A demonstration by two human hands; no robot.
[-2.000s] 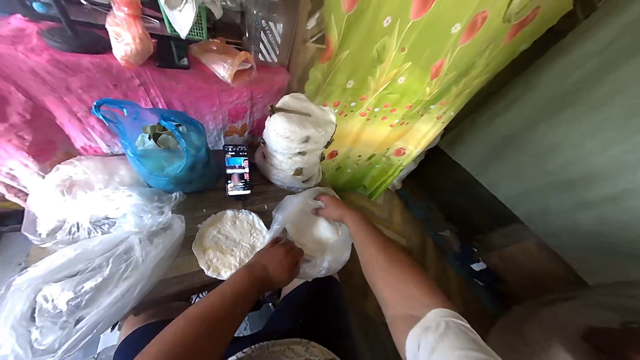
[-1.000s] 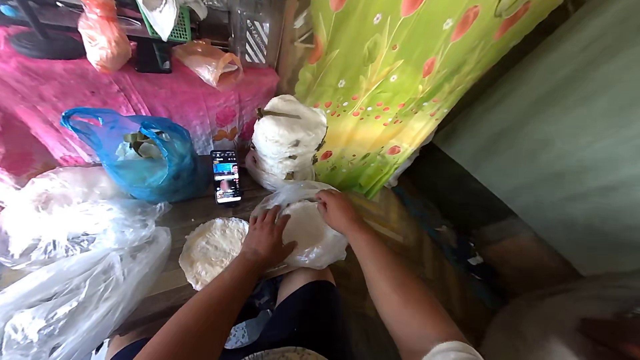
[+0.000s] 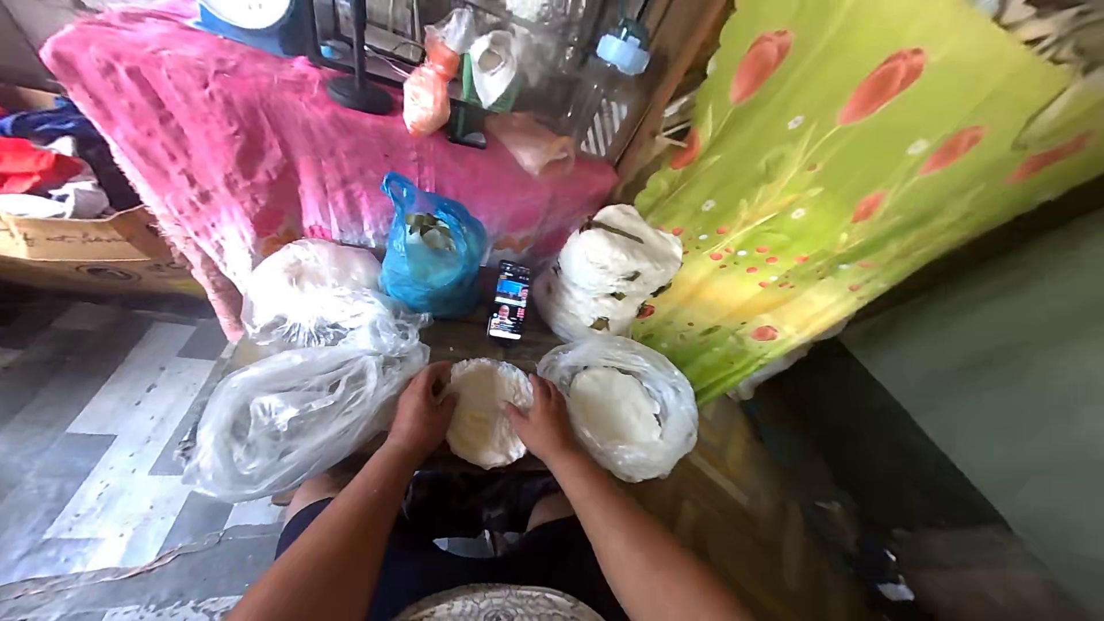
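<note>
Both my hands are at a round, flat white disc with a ragged edge (image 3: pixel 485 423) on the wooden bench. My left hand (image 3: pixel 424 405) grips its left edge, and my right hand (image 3: pixel 542 418) has its right edge between thumb and fingers. Just right of it lies an open clear plastic bag (image 3: pixel 677 414) with a similar white disc (image 3: pixel 614 407) inside. Behind that bag stands a tall white bundle (image 3: pixel 617 259) with dark green-brown pieces between its layers. What the discs are made of cannot be told.
A lit smartphone (image 3: pixel 509 302) stands behind the disc. Left of it are a blue plastic bag (image 3: pixel 431 267) and clear plastic bags (image 3: pixel 302 414). A pink cloth-covered table (image 3: pixel 233 129) is at the back, a green tulip-print curtain (image 3: pixel 802 198) at the right.
Both hands have moved left from the clear bag to the disc beside it and hold its edges. The view has shifted, showing more floor at the left.
</note>
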